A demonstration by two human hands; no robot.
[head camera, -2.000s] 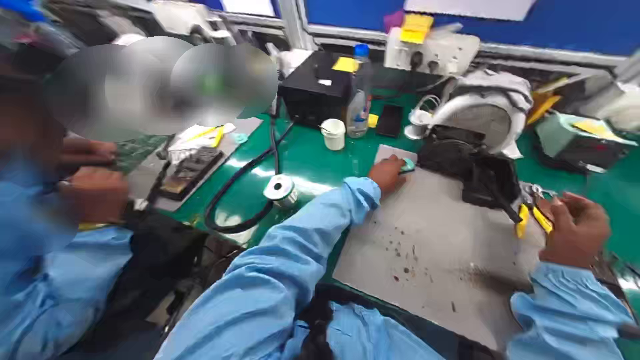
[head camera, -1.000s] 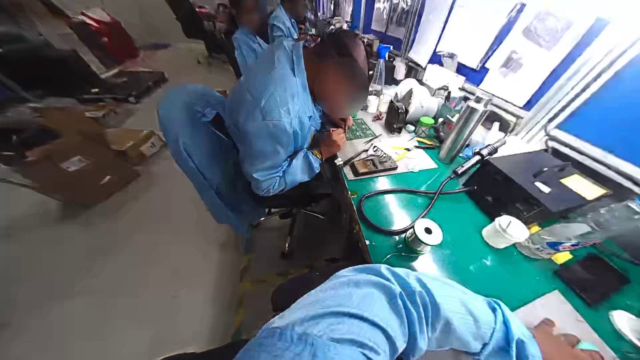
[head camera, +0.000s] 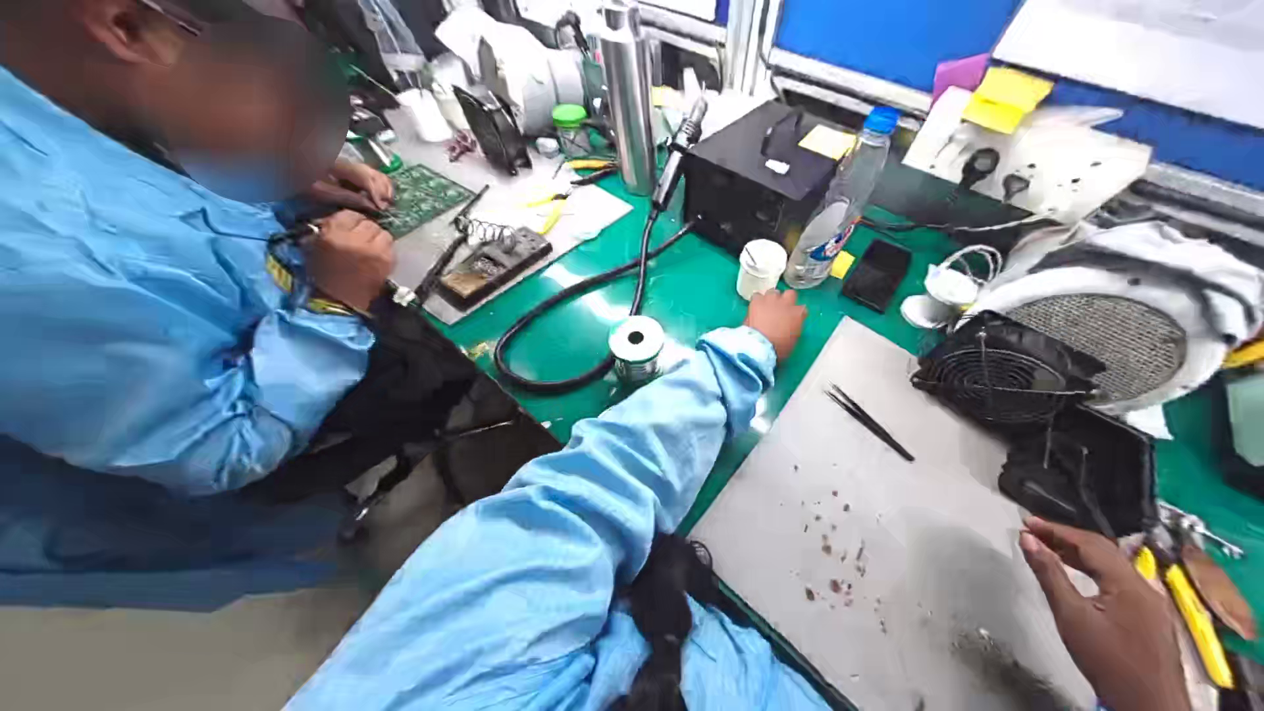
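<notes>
My left hand (head camera: 776,321) reaches over the green bench, at the foot of a small white tub (head camera: 761,269); its fingertips are partly hidden, so a grip cannot be told. My right hand (head camera: 1111,602) hovers over the right part of a grey work mat (head camera: 755,504), fingers apart and holding nothing. Black tweezers (head camera: 869,423) lie on the mat, above scattered small brown bits (head camera: 834,585). Beside my right hand are yellow-handled pliers (head camera: 1197,622) and a black soldering iron stand (head camera: 1076,474). A solder wire spool (head camera: 636,348) stands left of my left hand.
A small black fan (head camera: 1002,370) stands before a white round fume extractor (head camera: 1106,321). A plastic bottle (head camera: 839,207), a black box unit (head camera: 755,173) and a looped black cable (head camera: 518,370) occupy the back. At left, a co-worker handles a green circuit board (head camera: 425,197).
The view has swung back right from the co-worker. My left hand, on a teal item at the mat's upper edge two seconds ago, is now by the white tub. Tweezers now show on the mat.
</notes>
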